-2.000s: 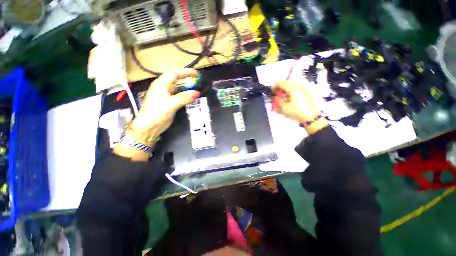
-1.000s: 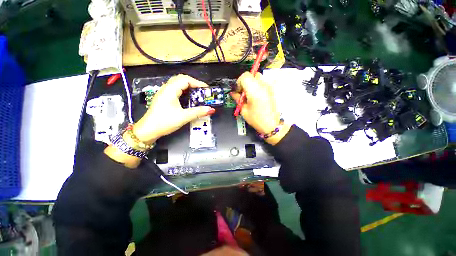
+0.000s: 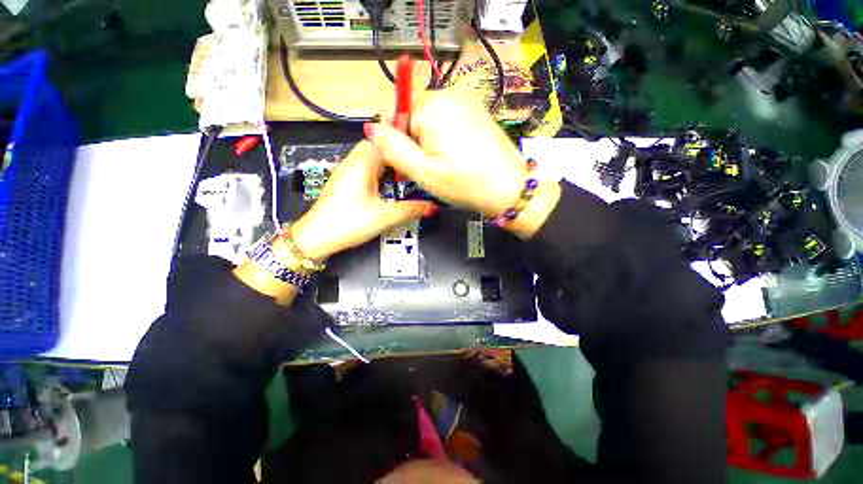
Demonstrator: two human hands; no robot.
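My left hand (image 3: 352, 207) holds a small circuit board (image 3: 405, 190) between thumb and fingers, above the black test fixture (image 3: 431, 301). Most of the board is hidden by both hands. My right hand (image 3: 461, 154) grips a bright red test probe (image 3: 404, 95), held nearly upright, its lower end at the board; whether the tip touches cannot be told. The white socket strip (image 3: 399, 250) lies just below the hands. A pale green upright bar (image 3: 475, 238) is to its right.
A blue crate (image 3: 36, 213) stands far left. Heaped black adapters (image 3: 729, 203) lie at right beside a white fan (image 3: 845, 194). A vented instrument (image 3: 326, 28) with hanging leads and a white power strip (image 3: 227, 80) are behind. A white socket block (image 3: 235, 216) sits on the fixture's left.
My right hand came in from the right to the board, and the probe swung from slanting to nearly upright over it. My left hand still holds the board. The camera view shifted.
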